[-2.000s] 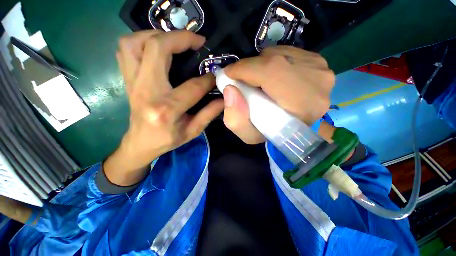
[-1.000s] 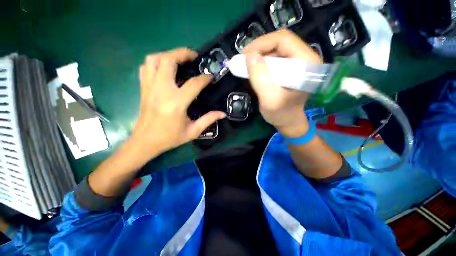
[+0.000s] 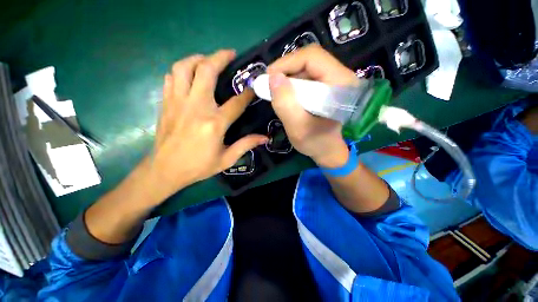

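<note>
My right hand (image 3: 309,106) is closed around the white glue syringe (image 3: 330,99), with its green collar and clear hose at the rear. The syringe's tip is at a silver-rimmed device case (image 3: 248,75) in the black tray (image 3: 384,44). My left hand (image 3: 197,121) lies over the tray's left end with fingers spread. Its index fingertip is beside that case and its thumb tip is at the edge of another case (image 3: 279,137). Whether the left fingertips press on the tray or cases cannot be told. Further cases (image 3: 347,22) sit in the tray's pockets.
Tweezers (image 3: 65,121) lie on a white and grey-brown sheet (image 3: 74,168) at left. A thick stack of sheets (image 3: 23,194) stands at the far left. A white wipe (image 3: 445,59) and a dark bin (image 3: 495,29) are at upper right. A person's blue sleeve (image 3: 507,177) is at right.
Since two seconds ago, the view has widened and shows more of the tray. Since one second ago, the syringe tip has shifted slightly left in view and stays at the same case.
</note>
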